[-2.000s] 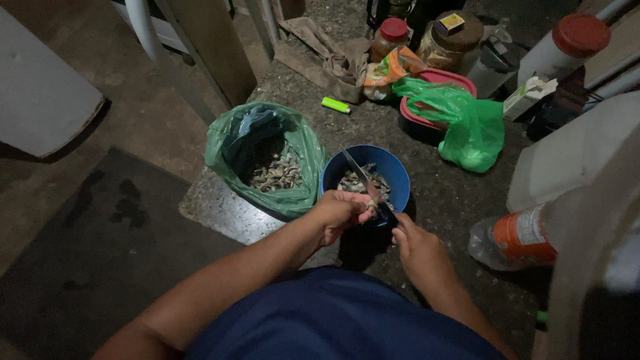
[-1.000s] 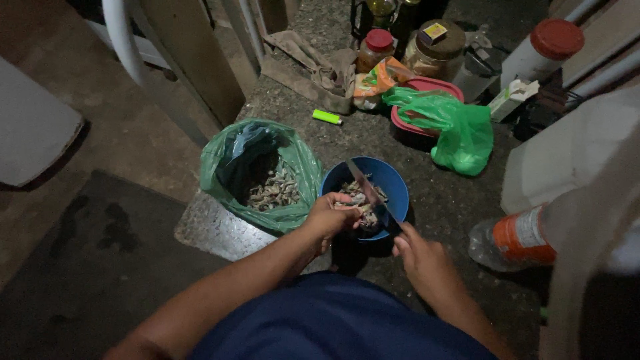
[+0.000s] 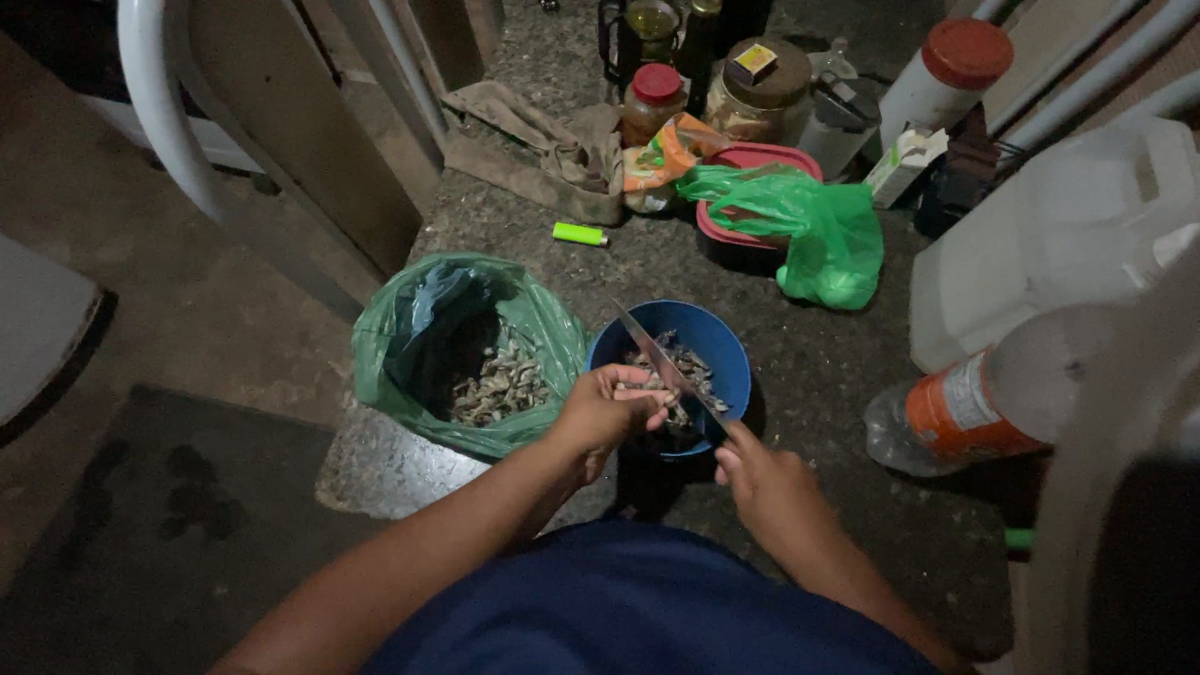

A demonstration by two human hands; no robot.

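Over the near rim of a blue plastic bowl (image 3: 727,352), my left hand (image 3: 614,412) pinches a small pale piece; what it is cannot be told, perhaps shellfish or small fish. My right hand (image 3: 773,478) grips a knife (image 3: 656,359) by its handle, the blade slanting up and left across the bowl, close to the left fingertips. Small greyish pieces (image 3: 694,375) lie inside the bowl. Left of it stands an open green plastic bag (image 3: 553,328) with many similar grey pieces (image 3: 502,384) in it.
A lime-green lighter (image 3: 579,234) lies behind the bag on the stone counter (image 3: 525,248). Farther back are a crumpled cloth (image 3: 544,159), a red-lidded jar (image 3: 653,94) and a pink-rimmed container (image 3: 750,159) under a green bag (image 3: 834,234). A clear bottle (image 3: 975,403) lies at the right by a whitish jug (image 3: 1031,244).
Both hands stay at the bowl. The knife blade has shifted slightly against the left fingers, and its tilt differs a little from two seconds ago.
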